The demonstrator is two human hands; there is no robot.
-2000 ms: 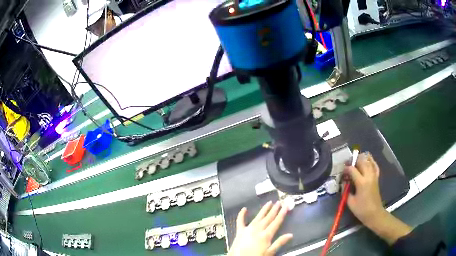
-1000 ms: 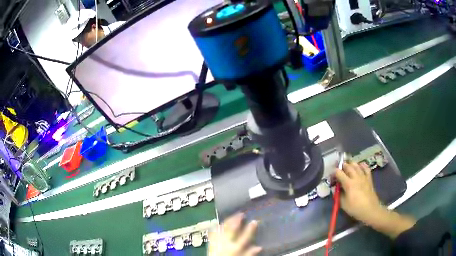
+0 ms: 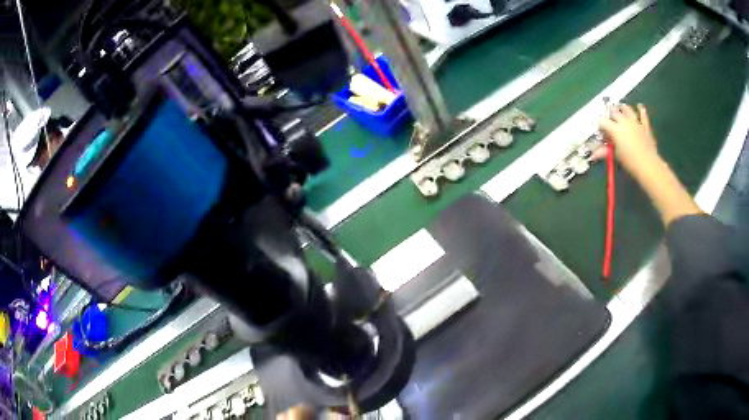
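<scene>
My right hand point(image 3: 631, 139) is at the upper right, with the red hose point(image 3: 608, 213) hanging from it; a small pale nozzle tip shows at its fingers. The fingers are at the far end of a toothed carrier strip point(image 3: 568, 171) on the green mat. Whether they grip the strip is unclear. Only a small skin-coloured patch of my left hand point(image 3: 294, 413) shows at the bottom edge, below the microscope. The black work pad point(image 3: 517, 328) bears a pale guide bar point(image 3: 443, 308) and no carrier strip in its visible part.
The blue-headed microscope point(image 3: 156, 193) and its ring light point(image 3: 369, 369) block the left centre. Another strip point(image 3: 472, 156) lies behind the pad near a metal post point(image 3: 411, 74) and a blue bin point(image 3: 378, 107). More strips point(image 3: 197, 357) lie at lower left. A person's white cap point(image 3: 33, 127) shows at far left.
The view has swung right. My right hand has moved from the pad to the mat beyond its right side, with the hose. The strip seen on the pad is gone from there. My left hand is mostly out of view.
</scene>
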